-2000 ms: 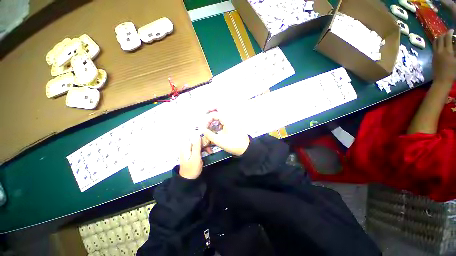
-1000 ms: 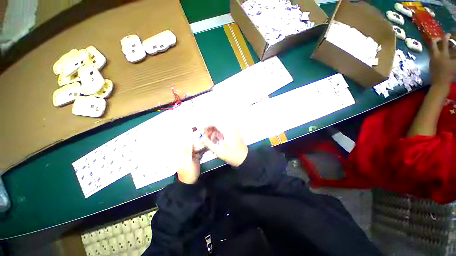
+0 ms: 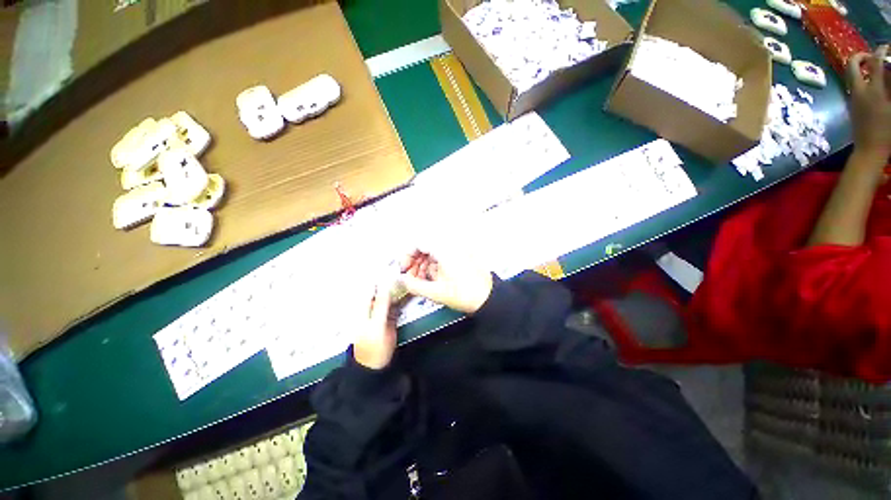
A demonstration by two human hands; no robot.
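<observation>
My left hand point(image 3: 376, 327) and my right hand point(image 3: 442, 283) are close together over the white label sheets point(image 3: 606, 200), near the bench's front edge. The fingertips nearly meet and are washed out by glare. Something reddish shows at the right fingertips; whether it is an item or skin cannot be told. What either hand holds is too overexposed to tell. The long sheets overlap and carry rows of tiny dark marks. Cream housings point(image 3: 182, 226) lie heaped on the cardboard sheet point(image 3: 283, 186), with two more point(image 3: 310, 97) touching to the right of the heap.
Two open cartons point(image 3: 684, 122) of small white pieces stand at the upper right. Loose white slips point(image 3: 791, 132) and a red bundle point(image 3: 833, 37) lie near a red-sleeved person point(image 3: 782, 283). A red tangle point(image 3: 345, 203) lies at the cardboard's edge. A tray of housings point(image 3: 249, 469) sits below the bench.
The view has shifted slightly. My hands stay over the sheets, and the fingers of my right hand have changed pose, with less of the reddish patch showing.
</observation>
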